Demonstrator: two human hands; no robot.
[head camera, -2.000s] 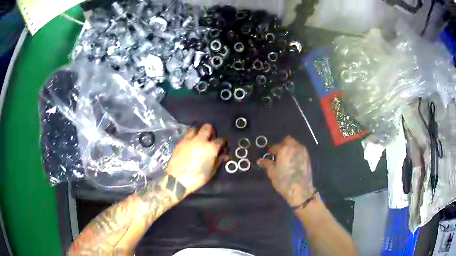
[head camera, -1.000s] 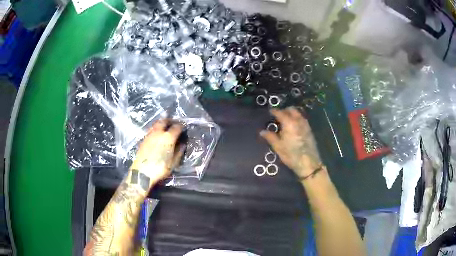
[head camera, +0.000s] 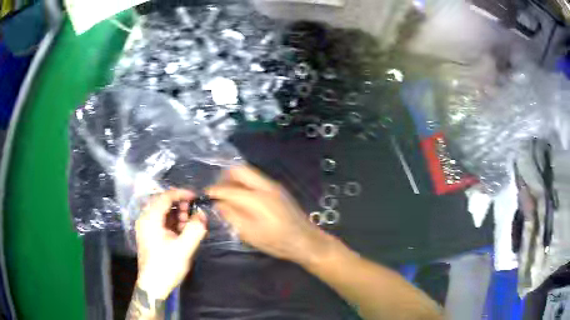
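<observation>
My left hand (head camera: 167, 234) is at the lower edge of the clear plastic parts bag (head camera: 140, 147), thumb and fingers closed on a small dark part (head camera: 199, 203), probably a black collar. My right hand (head camera: 259, 209) reaches across from the right, its fingertips at the same small part. The frame is blurred, so whether the right fingers grip it cannot be told. Several metal rings (head camera: 330, 217) lie on the black mat (head camera: 262, 147) to the right of my right hand. A black collar (head camera: 328, 165) lies above them.
A heap of grey metal fittings (head camera: 187, 69) and a heap of black collars (head camera: 337, 81) lie at the back. To the right are a thin metal rod (head camera: 406, 165), a blue bin (head camera: 420, 106), a red bin (head camera: 442, 164) and a crumpled plastic liner (head camera: 500, 131). A green conveyor (head camera: 47, 187) curves along the left.
My right hand has left the loose rings and crossed left to meet my left hand at the bag. A small dark part now shows in my left fingers. The camera view has shifted.
</observation>
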